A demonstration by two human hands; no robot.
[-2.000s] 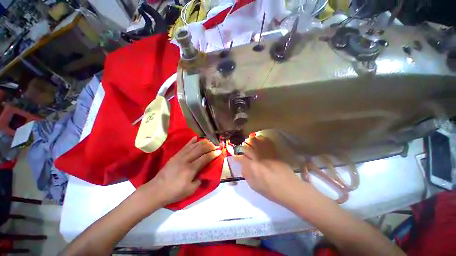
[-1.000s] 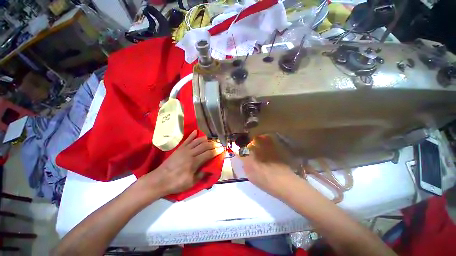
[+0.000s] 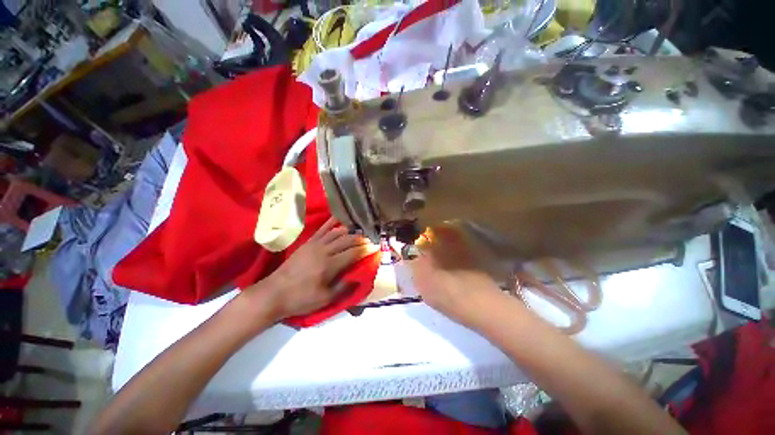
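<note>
A red fabric panel [image 3: 229, 187] lies on the white table left of the sewing machine head [image 3: 544, 161], its right edge under the brightly lit presser foot and needle [image 3: 387, 248]. My left hand [image 3: 316, 270] lies flat on the red cloth just left of the needle, fingers towards it. My right hand [image 3: 442, 276] is right of the needle, partly under the head; its fingertips are in glare and shadow, so I cannot tell whether they grip anything. A cream lamp block [image 3: 281, 209] hangs left of the head, over the cloth.
Scissors with orange-brown loop handles [image 3: 565, 293] lie on the machine bed right of my right hand. A smartphone [image 3: 739, 270] lies at the table's right edge. A grey-blue cloth heap [image 3: 106, 255] is left of the table. White and red cloth [image 3: 408, 51] lies behind the machine. Red cloth [image 3: 425, 420] shows below the front edge.
The red panel has shifted slightly away from the front edge and its lower edge has drawn up beside my left hand. Both hands stay by the needle. The camera view has shifted a little.
</note>
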